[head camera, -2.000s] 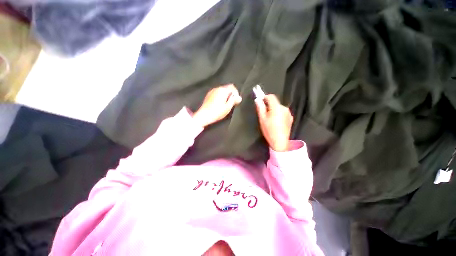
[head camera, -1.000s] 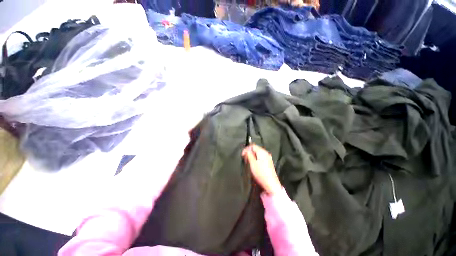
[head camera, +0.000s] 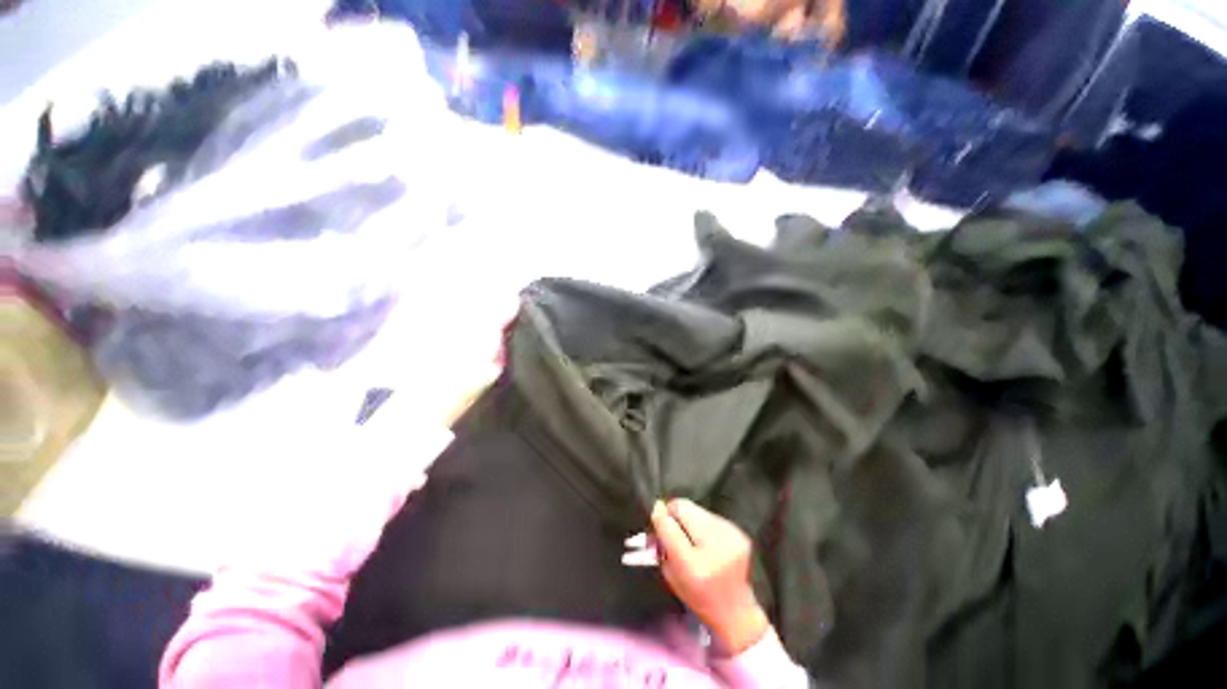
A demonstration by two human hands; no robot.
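A dark olive-green garment lies in front of me, its left side raised and folded open. My right hand pinches a fold of it near the lower middle. Pale tips of thread snips stick out left from that hand; the rest is hidden in the palm. My left hand is at the garment's left edge, washed out against the white table, its fingers mostly behind the cloth, which it holds up.
A heap of the same olive cloth with a white tag lies at right. A clear plastic bag and a dark heap lie at left. Blurred blue denim and an orange item are at the far edge.
My right hand has come down towards me, drawing a fold along. The garment's upper left part has opened out. The earliest frame looked more steeply down, with both hands over flat cloth.
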